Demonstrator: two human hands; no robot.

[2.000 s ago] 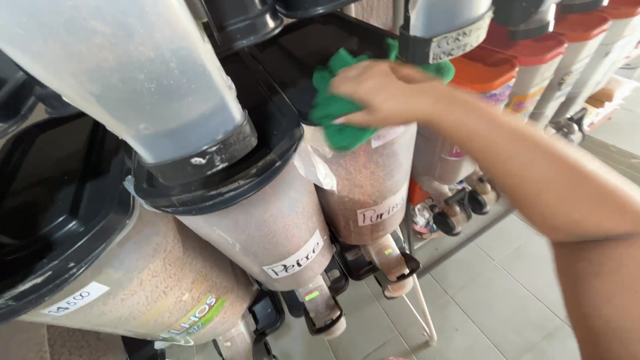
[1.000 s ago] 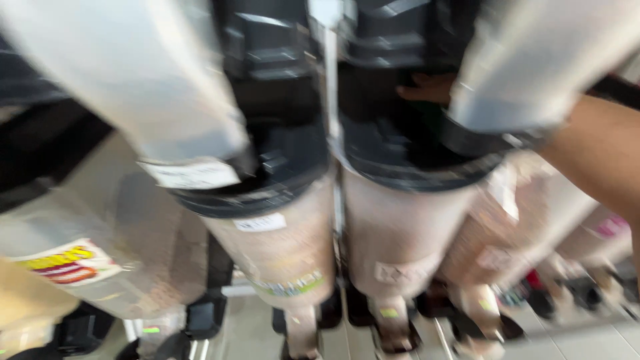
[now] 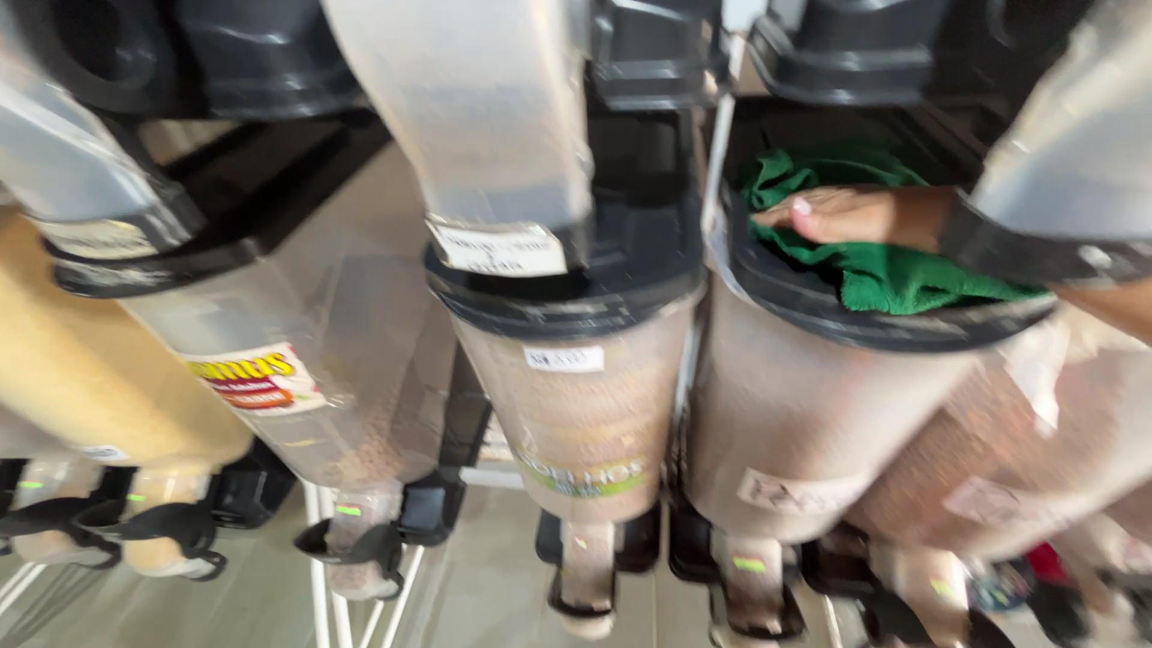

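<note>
My right hand (image 3: pixel 850 216) lies flat, palm down, on a green cloth (image 3: pixel 900 279), pressing it on the black lid (image 3: pixel 864 328) of a clear bulk dispenser (image 3: pixel 810 405) filled with brownish pellets. Part of the wrist is hidden behind the black-rimmed spout of an upper dispenser (image 3: pixel 1071 153). Left of that lid stands another filled dispenser (image 3: pixel 585 423) under its own black lid (image 3: pixel 643 261), with an upper clear chute (image 3: pixel 513 117) over it. My left hand is out of view.
More dispensers line both sides, one holding yellow grains (image 3: pixel 108 360) and one with a bright label (image 3: pixel 256 378). Black dispensing spouts (image 3: pixel 580 576) hang below them. White wire rack legs (image 3: pixel 328 576) stand on the tiled floor (image 3: pixel 486 576). Black upper containers (image 3: pixel 846 54) overhang the lids.
The view has shifted left along the row. My right hand and the green cloth, earlier on the lid of a dispenser farther right, are now on the neighbouring lid to its left.
</note>
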